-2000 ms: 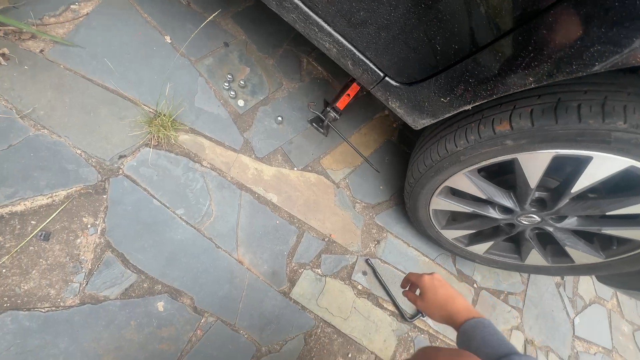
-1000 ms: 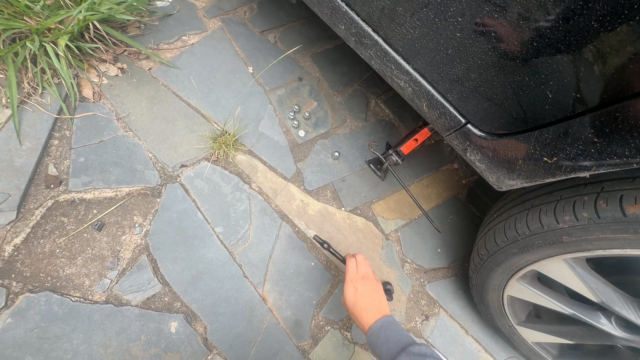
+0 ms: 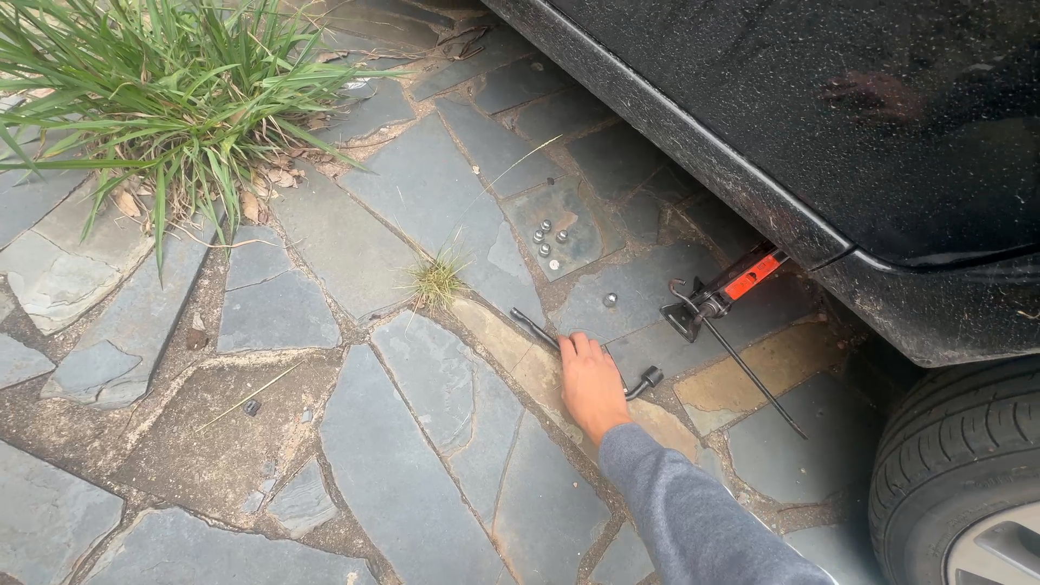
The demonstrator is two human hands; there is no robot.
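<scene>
My right hand (image 3: pixel 591 386) is closed around the middle of a black L-shaped lug wrench (image 3: pixel 534 327), low over the paving. The straight end points up and left; the bent end with its socket shows right of the hand. My left hand is out of view. Several metal wheel nuts (image 3: pixel 545 237) lie grouped on a slab above the hand, and a single nut (image 3: pixel 610 300) lies nearer. To the right, a red and black car jack (image 3: pixel 751 277) stands under the sill, a thin metal rod (image 3: pixel 756 380) hooked to its end and slanting down to the right.
The black car's sill (image 3: pixel 723 171) runs diagonally across the upper right. At the lower right is a tyre (image 3: pixel 955 455) on an alloy wheel. A large grass clump (image 3: pixel 187 106) grows at the upper left, a small tuft (image 3: pixel 437 280) near the wrench. The stone slabs (image 3: pixel 406 422) are uneven with gritty joints.
My right hand has carried the wrench away from beside the wheel, toward the nuts and the jack. The view has shifted left, bringing in the grass clump.
</scene>
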